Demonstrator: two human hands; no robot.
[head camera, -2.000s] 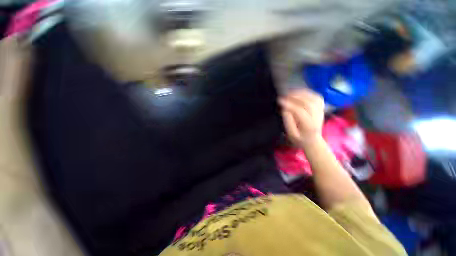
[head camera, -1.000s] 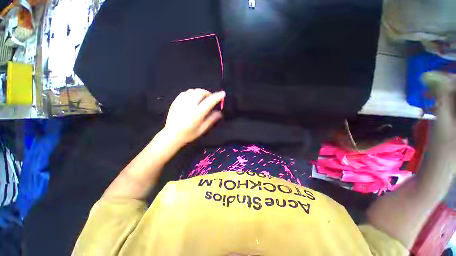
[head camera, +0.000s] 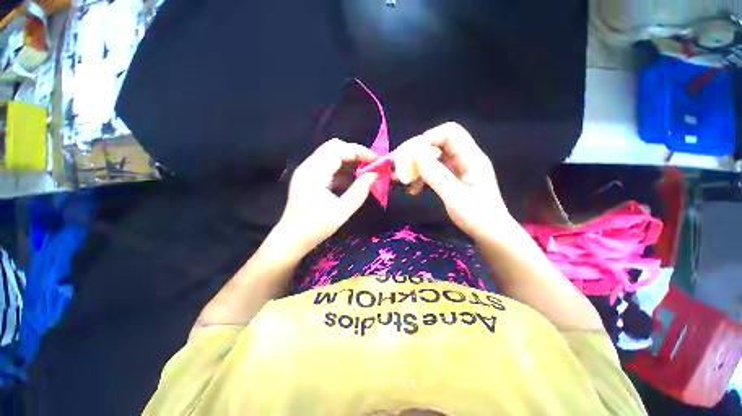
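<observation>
A bright pink strip (head camera: 380, 130) stands up from the black garment piece (head camera: 244, 89), with one end pointing away from me and a short end hanging below my fingers. My left hand (head camera: 332, 183) pinches the strip between thumb and fingers from the left. My right hand (head camera: 447, 166) has its fingertips on the strip from the right; something small and pale shows at its fingertips, too unclear to name. The black cloth covers the table middle and hangs toward my lap.
A pile of pink strips (head camera: 606, 248) lies at lower right, above a red container (head camera: 691, 345). A blue bin (head camera: 686, 106) stands on the pale table at right. At left are a yellow tray (head camera: 26, 136) and black-marked white sheeting (head camera: 102, 69). A bright lamp spot shows at the top.
My right hand has come in from the far right to the strip. My left hand has moved slightly right and still holds the strip, which now shows wider and raised between both hands.
</observation>
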